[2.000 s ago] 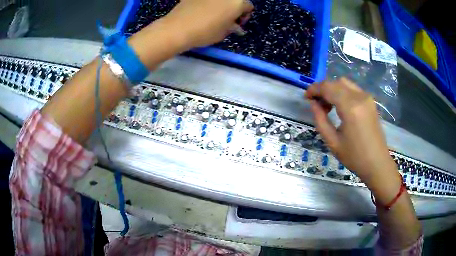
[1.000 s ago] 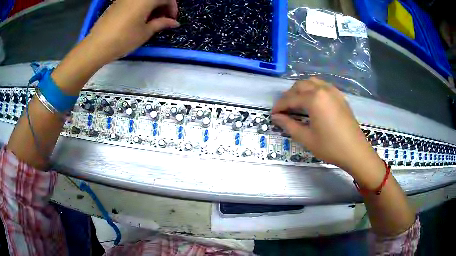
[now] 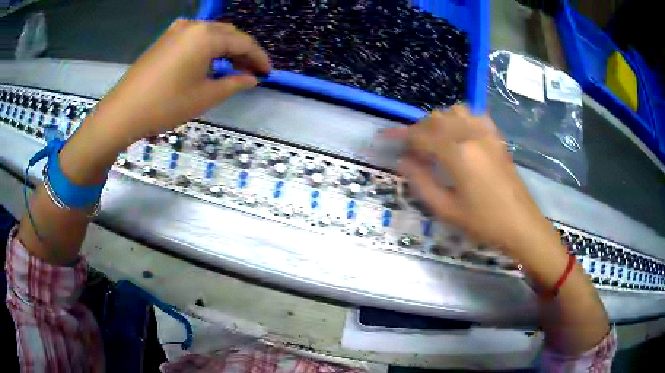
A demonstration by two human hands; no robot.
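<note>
The long white circuit board panel (image 3: 292, 191) runs across the view, with round-topped capacitors (image 3: 280, 167) and blue disc components (image 3: 243, 179) on it. The blue component bin (image 3: 350, 96), heaped with small black components (image 3: 364, 51), is beyond it. My left hand (image 3: 182, 73), with the blue wrist strap (image 3: 69, 178), is at the bin's front left edge. Its thumb and finger are nearly together with a small dark spot between them; what it is cannot be told. My right hand (image 3: 456, 164) is motion-blurred over the right part of the panel, fingers bent; whether it holds anything is unclear.
Smooth metal rails (image 3: 292, 251) border the panel on both sides. A clear plastic bag (image 3: 536, 120) with white labels lies right of the bin. Another blue tray (image 3: 583, 55) with a yellow item (image 3: 622, 80) is at the far right. A dark flat object (image 3: 408, 318) lies at the near edge.
My left hand has come out of the bin to its front edge. My right hand went from the bin's right corner down to the panel and now shows blurred above it. The camera view has shifted.
</note>
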